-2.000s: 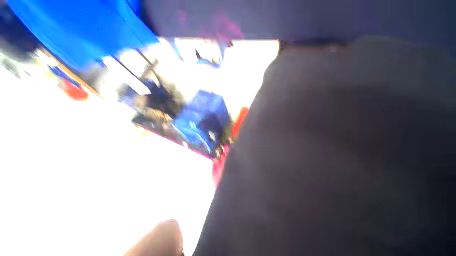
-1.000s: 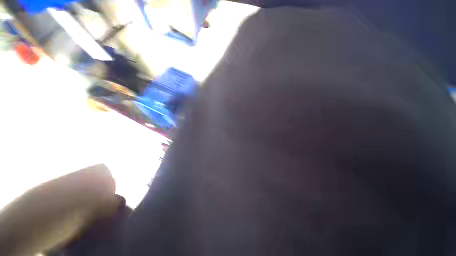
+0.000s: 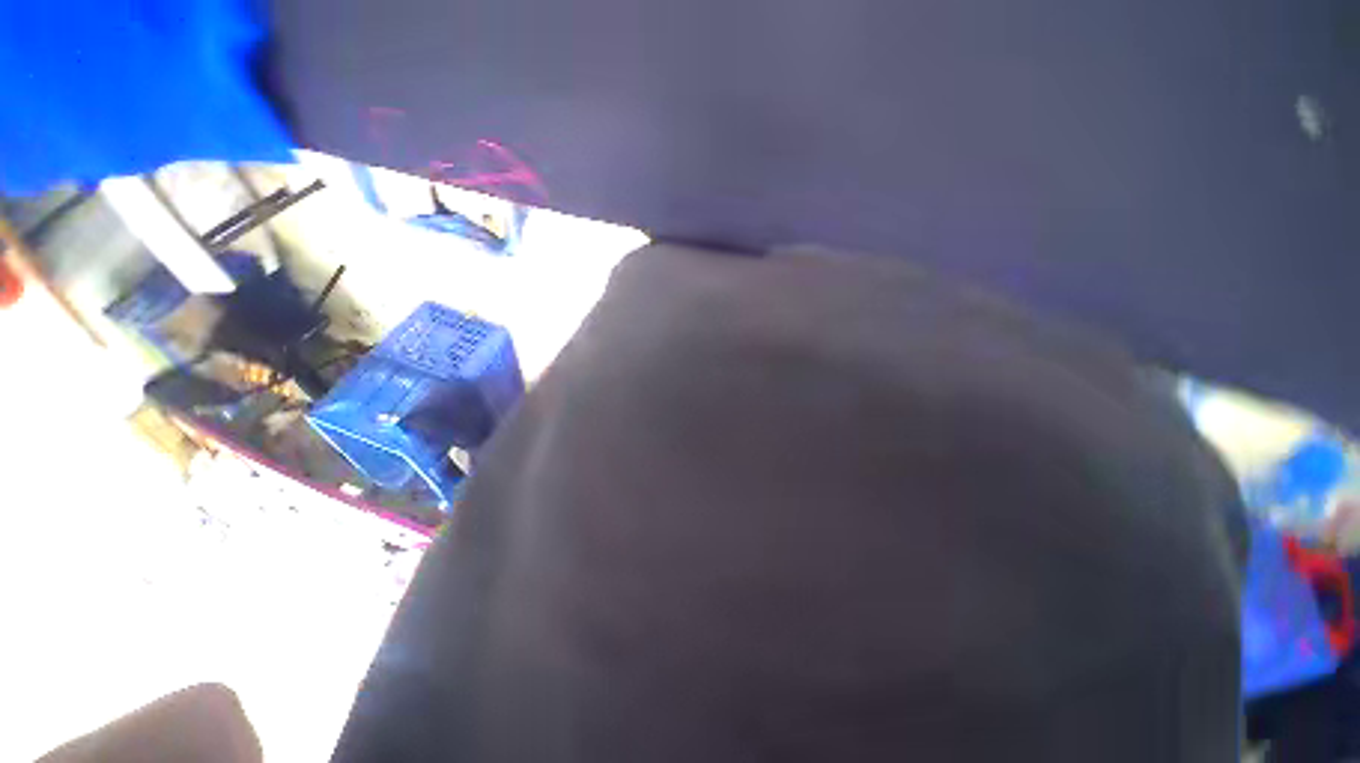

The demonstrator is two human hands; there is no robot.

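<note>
The dark navy table [image 3: 895,134] fills the top of the picture, with thin pink marks near its edge. Bright blue fabric [image 3: 120,82] hangs over its left end at the top left. A large blurred dark grey shape, which looks like my clothing [image 3: 835,522], covers the middle and bottom. A rounded bare skin shape [image 3: 157,730] is cut off by the bottom left edge; I cannot tell whether it is my left hand or part of my arm. My right hand is not in view.
A blue perforated crate [image 3: 440,350] stands on the floor at left, beside dark items and a white bar [image 3: 164,236]. At the lower right are a blue object [image 3: 1280,619] and a red loop [image 3: 1327,589]. The floor at left is overexposed, with small dark scraps.
The view has shifted, so the table and blue fabric show more again than a second ago. The skin shape shows less and sits lower. The blue and red things at right have come into view.
</note>
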